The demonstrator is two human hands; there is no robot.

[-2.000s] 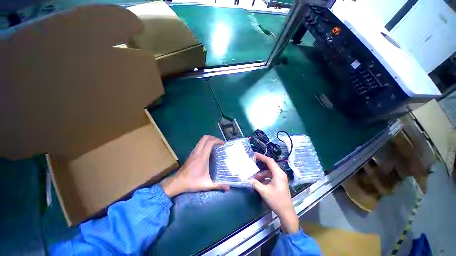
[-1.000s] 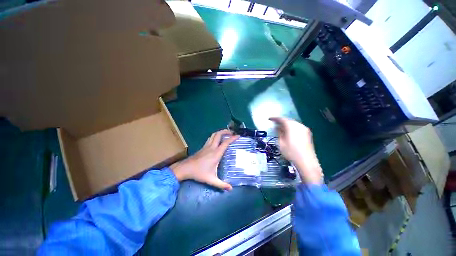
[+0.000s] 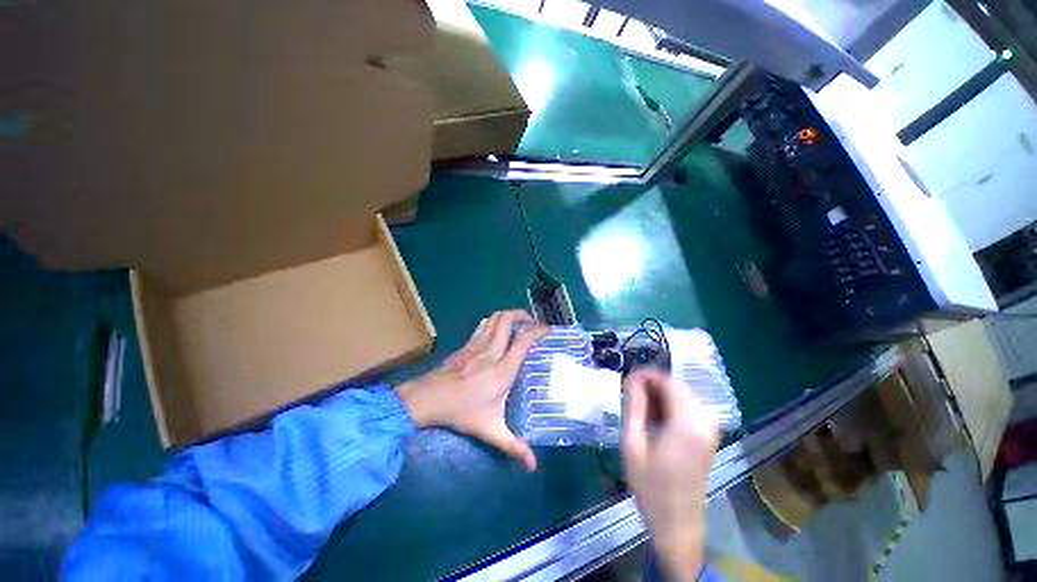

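Observation:
A product wrapped in a clear ribbed air column bag lies on the green bench, with a pale white label or card on it. A dark looped cable lies on the bag's middle. My left hand rests against the bag's left end, thumb and fingers spread around its edge. My right hand is blurred over the right part of the bag, fingers near the cable; whether it grips anything is unclear. An open, empty mailer box stands at the left, its lid raised.
Another brown box stands behind the lid. A black machine with a white top stands at the right rear. A metal rail runs along the near edge. Cartons are below at the right.
My right hand has moved down from above the cable to the bag's right part. The cable has shifted and its loops are bunched differently. My left hand stays at the bag's left end.

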